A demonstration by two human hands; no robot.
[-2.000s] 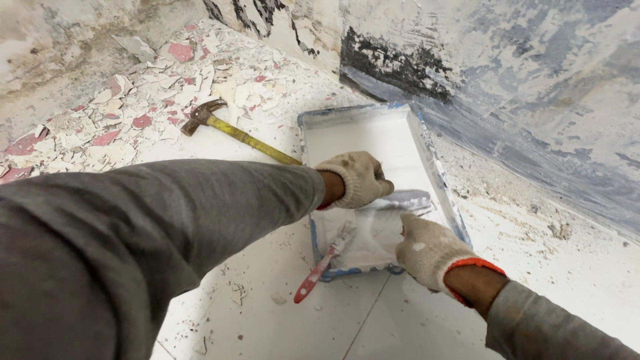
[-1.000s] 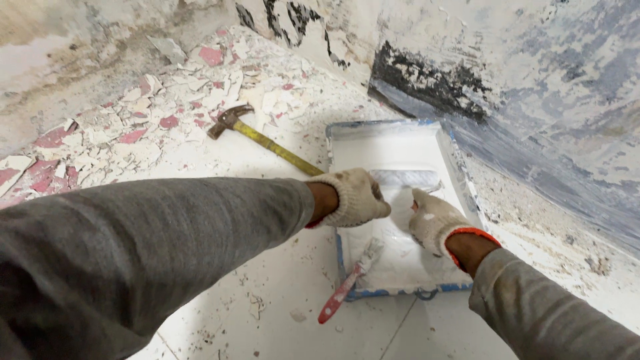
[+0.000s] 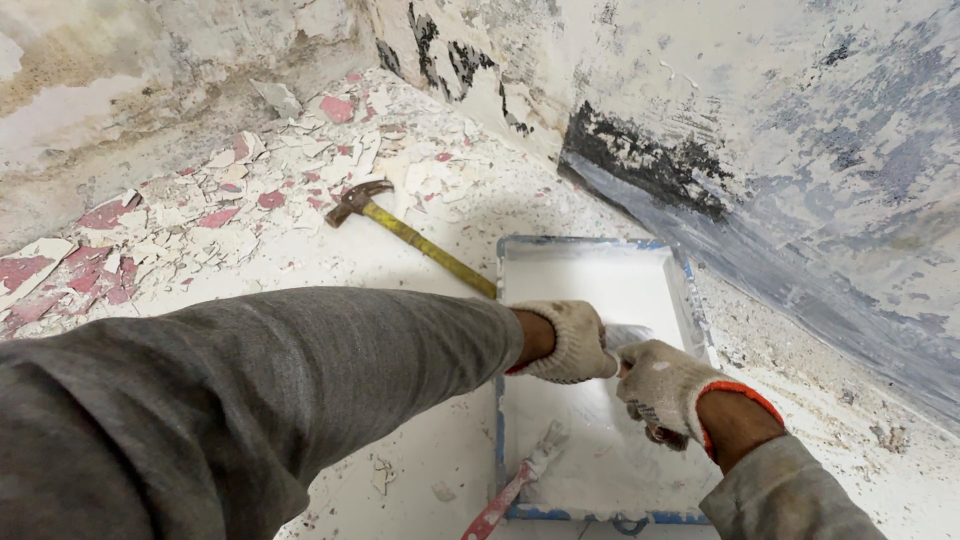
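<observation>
A blue-edged paint tray (image 3: 517, 420) holds white paint. Inside it, a paint-coated tool (image 3: 630, 335), seemingly a roller, shows partly behind the gloves. My right hand (image 3: 664, 386), in a knitted glove with an orange cuff, is closed around what looks like its handle, mostly hidden by the fingers. My left hand (image 3: 570, 341), also gloved, has its fingers curled against the tool just left of the right hand; its grip is hidden. A red-handled paintbrush (image 3: 510, 491) leans over the tray's lower left edge, its white-coated bristles inside.
A claw hammer (image 3: 420, 241) with a yellow handle lies on the floor, its handle end at the tray's left side. Peeled paint flakes (image 3: 217, 217) cover the floor along the left wall. A patchy wall (image 3: 810, 187) with black and grey areas rises at the right.
My two hands have come together over the tray, where a gap showed between them before. The view has shifted somewhat.
</observation>
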